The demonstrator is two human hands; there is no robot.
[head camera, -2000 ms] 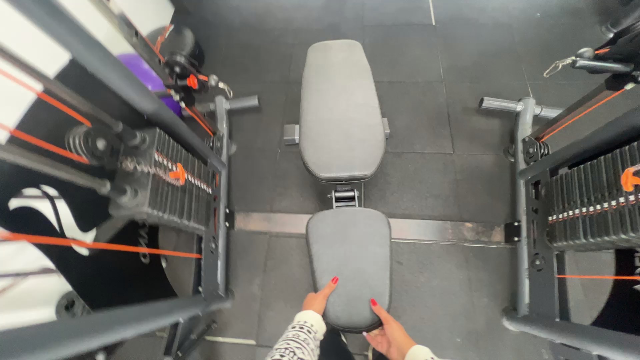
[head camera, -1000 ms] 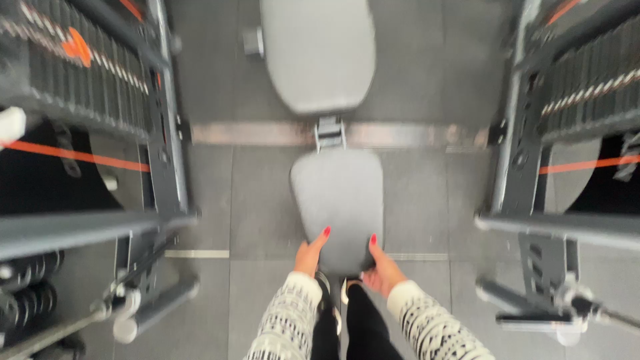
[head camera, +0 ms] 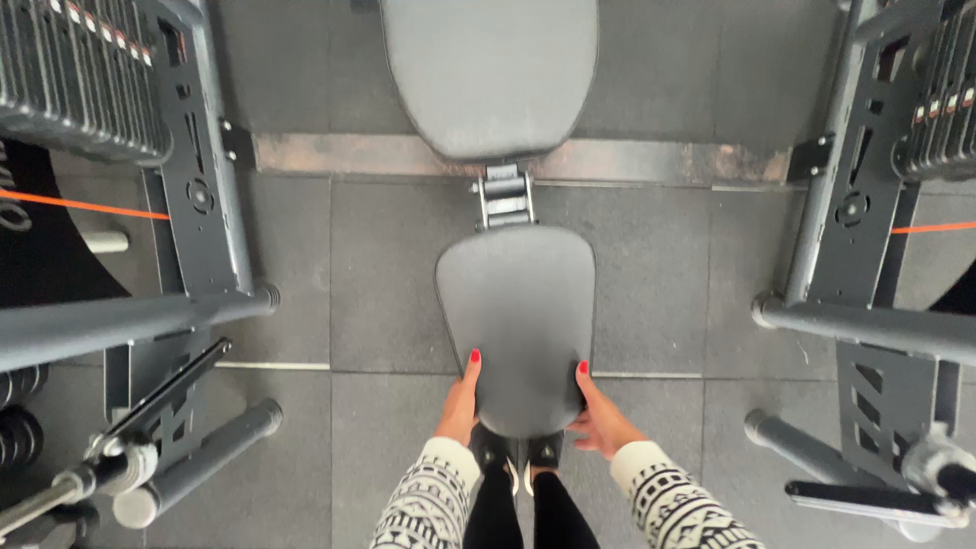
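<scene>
The grey padded seat of a weight bench lies in the middle of the view, narrower at the end near me. My left hand grips its left edge, thumb on top and fingers hidden beneath. At the right edge, my right hand has its thumb on the pad and its fingers partly under it. A metal hinge bracket joins the seat to the longer backrest pad, whose far end is out of view.
Upright frames of a cable machine with weight stacks stand on both sides. A flat metal crossbar runs along the rubber floor under the bench. My shoes are below the seat's near end. Dumbbells are at the lower left.
The view has tilted down toward my feet and the machine frames. Both hands stay at the seat's near end, and the crossbar now lies beneath the backrest's near end rather than beside the seat.
</scene>
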